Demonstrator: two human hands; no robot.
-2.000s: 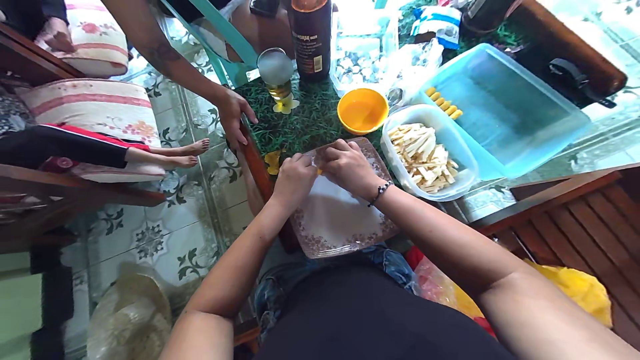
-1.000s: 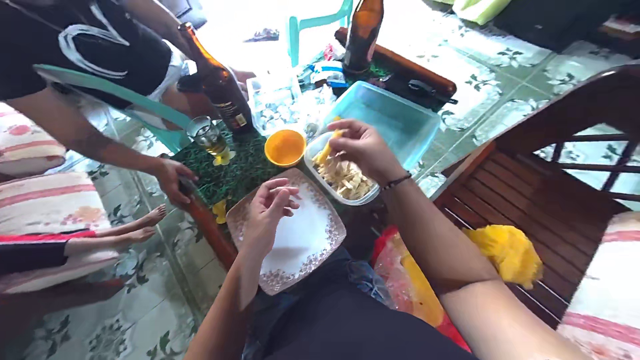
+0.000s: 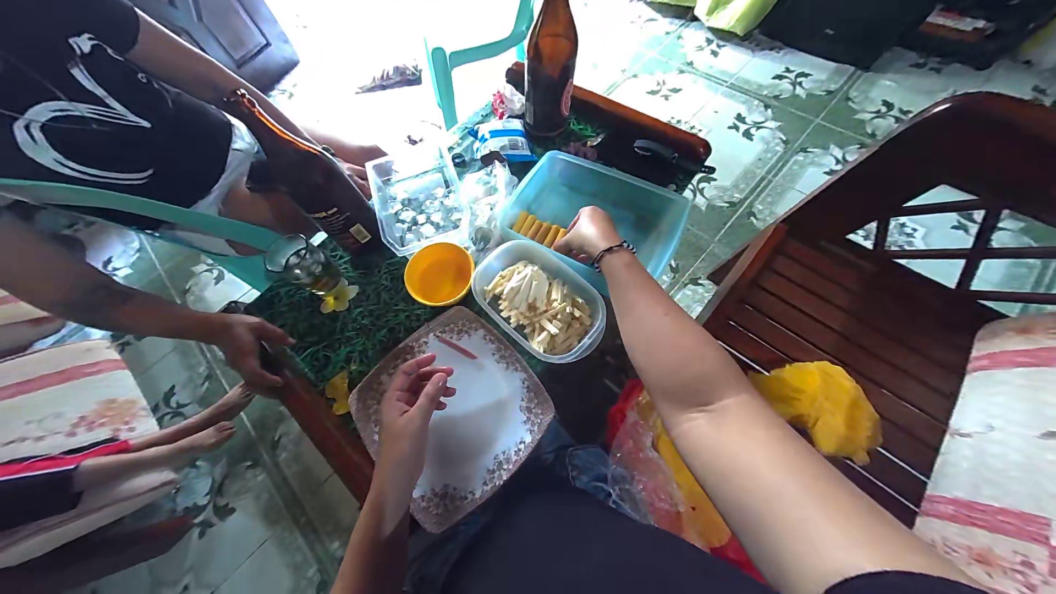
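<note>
My right hand (image 3: 587,236) reaches into a large blue plastic container (image 3: 635,198), its fingers at the end of a row of yellow rolls (image 3: 538,229); whether it grips the end one is hidden. Over a square floral-rimmed plate (image 3: 487,412) hovers my left hand (image 3: 415,389), fingers apart and nothing in it. A thin reddish strip (image 3: 456,347) lies near the plate's far side. Pale cut sticks of food fill a clear plastic tub (image 3: 540,309) between plate and blue container. Beside that tub stands a yellow-orange bowl (image 3: 439,274).
A co-worker's hand (image 3: 252,346) rests at the table's left edge. A brown glass bottle (image 3: 309,177) leans beside a glass (image 3: 304,262) and a clear container (image 3: 417,206); another brown bottle (image 3: 551,70) stands at the back. A wooden bench (image 3: 817,305) holds a yellow plastic bag (image 3: 825,404).
My right hand, over the tub of sticks with a yellow roll one second ago, is now at the row in the blue container. Two seconds ago both hands were together over the plate.
</note>
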